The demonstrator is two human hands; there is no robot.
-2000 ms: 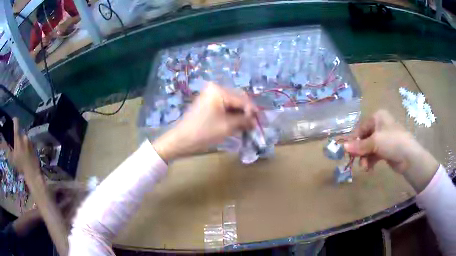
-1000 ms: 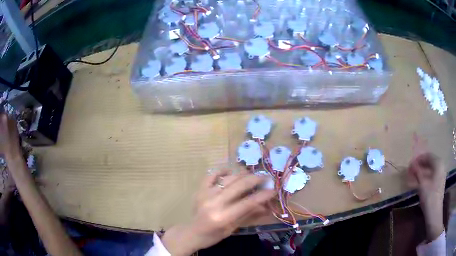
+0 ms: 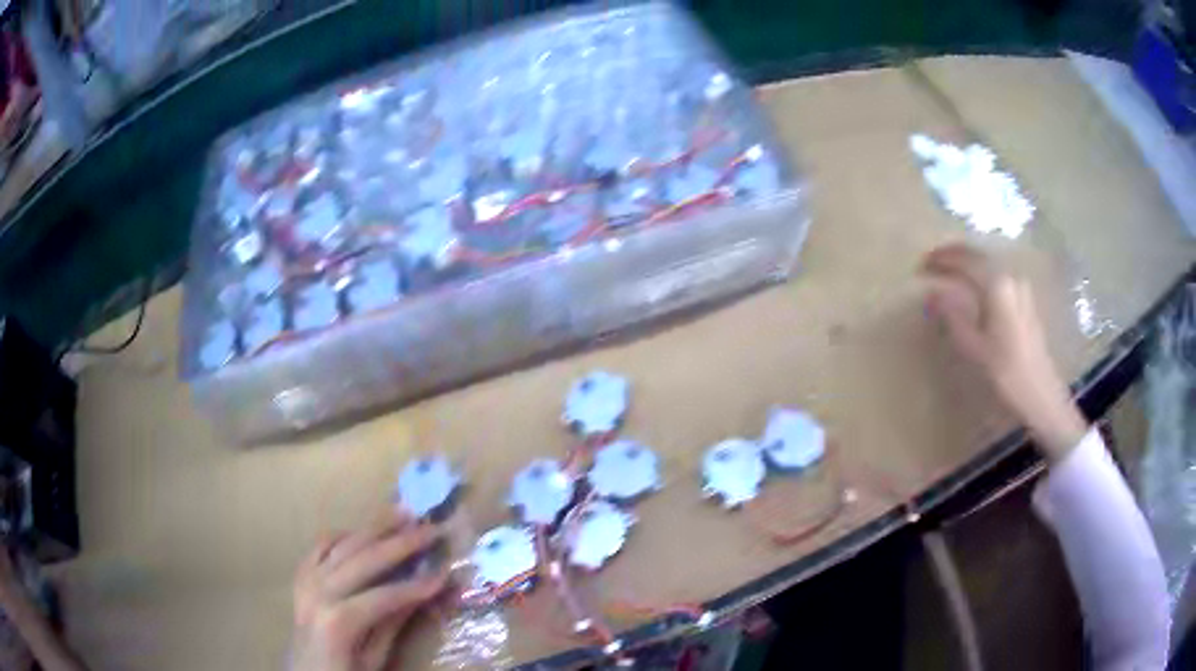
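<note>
Several silver-grey motors with thin red and orange leads lie face up on the cardboard, in a cluster point(image 3: 540, 489) at front centre. Two more motors point(image 3: 732, 469) sit side by side to its right. My left hand point(image 3: 374, 590) is at the cluster's left, fingers curled beside a separate motor point(image 3: 426, 485); blur hides whether it grips anything. My right hand point(image 3: 977, 315) is over the cardboard just below a pile of white toothed wheels point(image 3: 977, 188). Its fingers are blurred, apart and bent, with nothing visible in them.
A large clear packing tray point(image 3: 525, 321) with motors and leads stands behind the cluster. A black box point(image 3: 37, 446) with a cable is at far left, beside part of another person's arm point(image 3: 33, 616). Clear tape point(image 3: 472, 636) lies near the curved front edge.
The view has swung right. My right hand has moved from the front edge up toward the white wheels. My left hand has moved to the cluster's left side, where one motor now lies apart.
</note>
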